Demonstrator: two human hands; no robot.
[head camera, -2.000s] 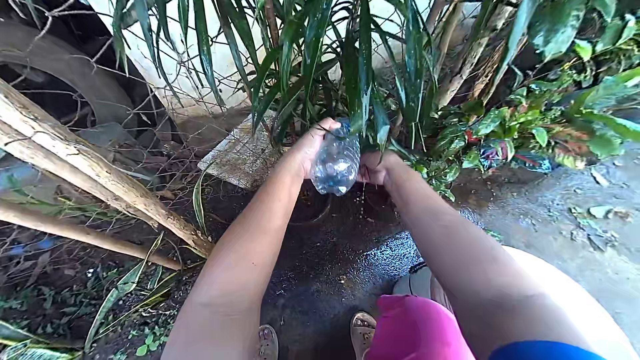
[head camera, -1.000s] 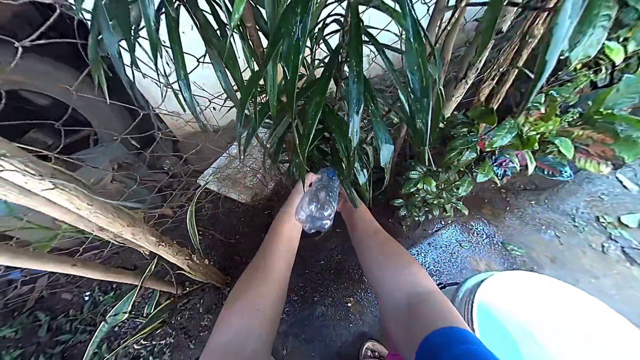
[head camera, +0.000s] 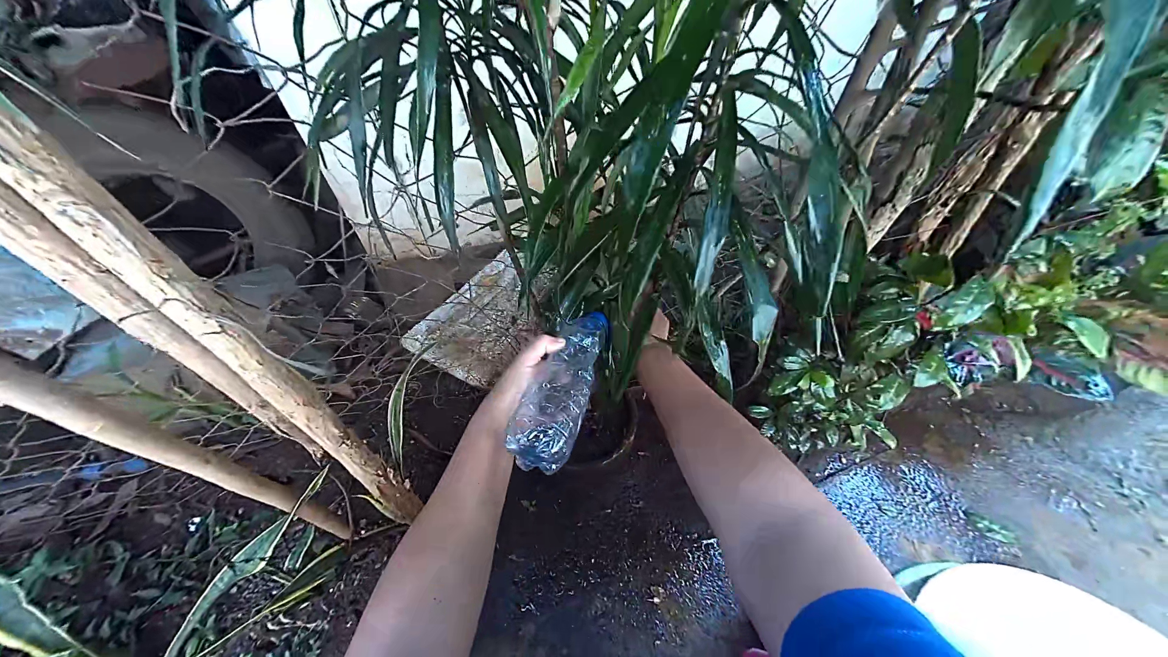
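In my left hand (head camera: 529, 370) is a clear plastic bottle (head camera: 555, 397) with a blue cap, tilted so the cap points up and away from me; drops show on its wall. Just right of it, my right hand (head camera: 657, 336) reaches in among the long green leaves of a potted plant (head camera: 630, 228). Leaves cover most of its fingers, so what it touches is hidden. Below the bottle shows the rim of a round plant pot (head camera: 607, 461) with dark soil, standing on wet ground.
Pale trunks (head camera: 210, 328) slant across the left, before a wire mesh fence and an old tyre (head camera: 201, 173). A flat stone slab (head camera: 474, 324) lies behind my left hand. Leafy low plants (head camera: 839, 374) grow at right, and a white rounded container (head camera: 1022, 611) stands at lower right.
Two seconds ago both hands were close together at the bottle. My right hand is now farther into the leaves, apart from the bottle. The view has shifted.
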